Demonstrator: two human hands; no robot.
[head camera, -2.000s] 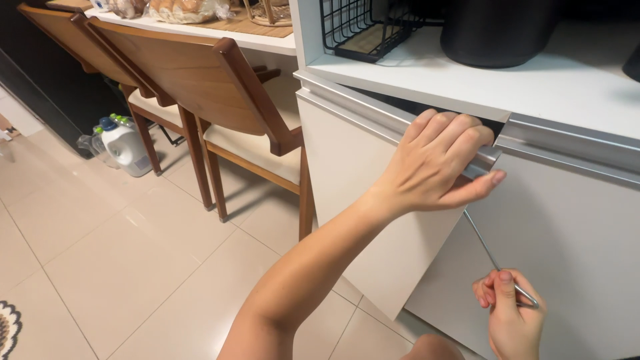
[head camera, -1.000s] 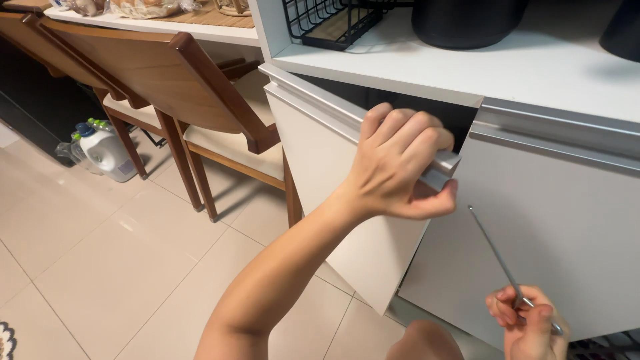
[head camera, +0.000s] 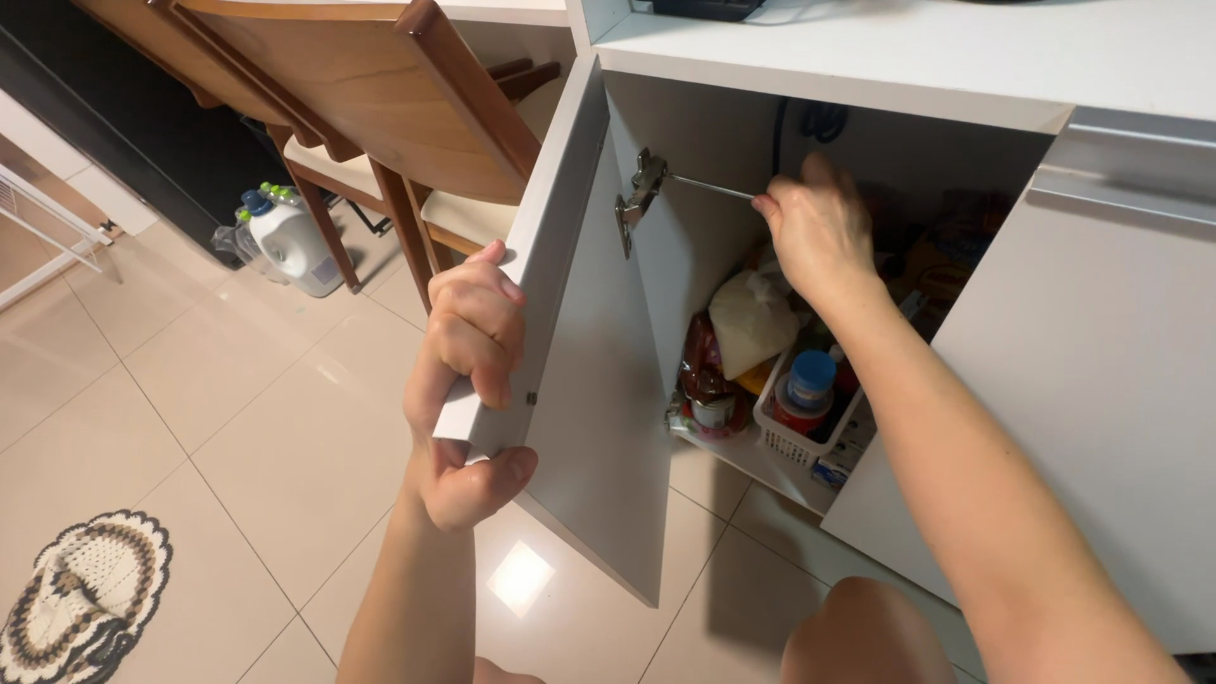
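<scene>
My left hand grips the free edge of a white cabinet door, which stands wide open. Inside the cabinet mouth, my right hand holds a screwdriver by its handle, which the fingers mostly hide. Its thin metal shaft points left, and the tip is at the upper metal hinge; whether it sits in a screw is too small to tell. Near the cabinet floor a lower hinge partly shows.
Within the cabinet are a tied plastic bag and a white basket holding a blue-lidded jar. Wooden chairs stand left of the door, beyond them a detergent jug. A crocheted mat lies on the floor.
The cabinet door has swung from slightly ajar to wide open, with my left hand still on it. My right hand has risen with the screwdriver from low in front of the cabinet to the upper hinge.
</scene>
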